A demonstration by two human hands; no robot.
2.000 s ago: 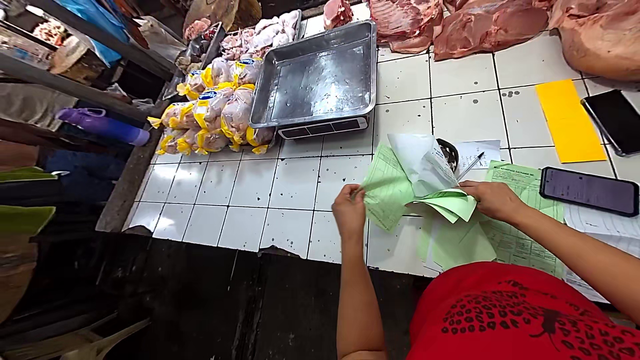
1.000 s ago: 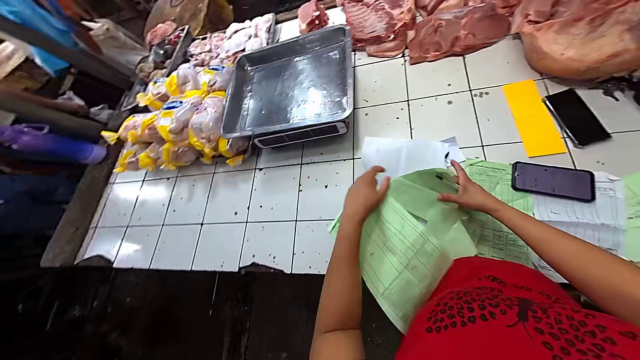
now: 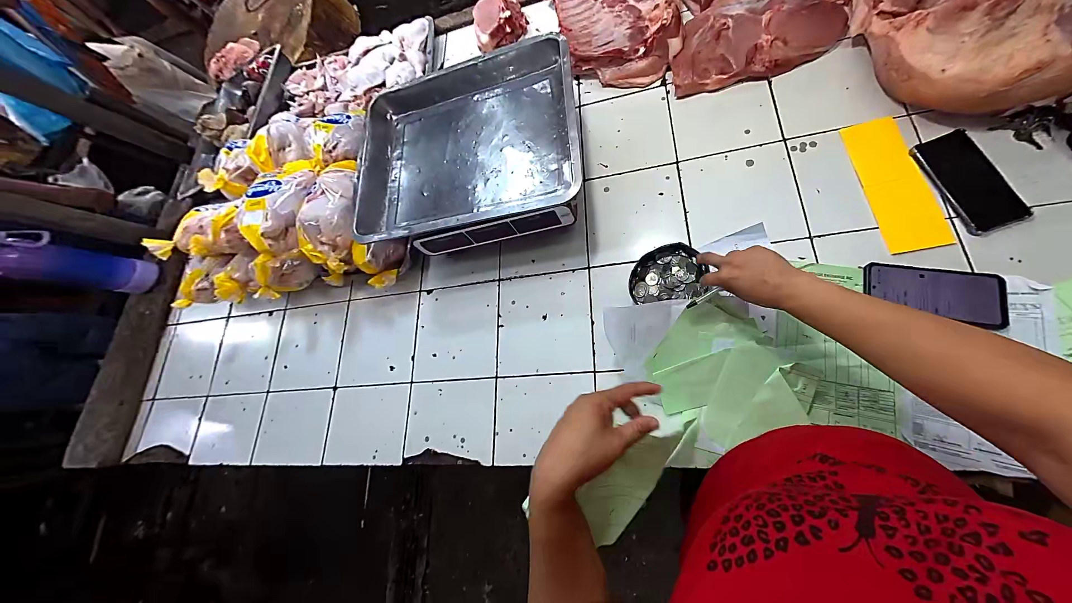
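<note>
My left hand [image 3: 596, 435] is over the counter's front edge, thumb and fingers apart, beside green paper forms [image 3: 737, 377] that lie loosely heaped. One green sheet [image 3: 624, 494] hangs over the edge beneath that hand. At the right rim of a black bowl of coins [image 3: 667, 275] is my right hand [image 3: 748, 275], its fingers bent down; whether they grip the rim or a slim pen-like item [image 3: 703, 297] just below them cannot be told. White paper [image 3: 641, 331] sticks out from under the green forms, left of them.
A metal tray [image 3: 477, 142] sits on a weighing scale [image 3: 498, 230]. Left of it are bagged chickens [image 3: 276, 205]; raw meat slabs [image 3: 758, 42] line the back. A yellow paper [image 3: 898, 184], a black phone [image 3: 971, 180] and a phone with lit screen [image 3: 935, 295] lie at right on the white tiled counter [image 3: 544, 322].
The large green sheet that was between both hands a second ago is down on the heap and over the edge. My right hand has moved to the coin bowl, which shows again.
</note>
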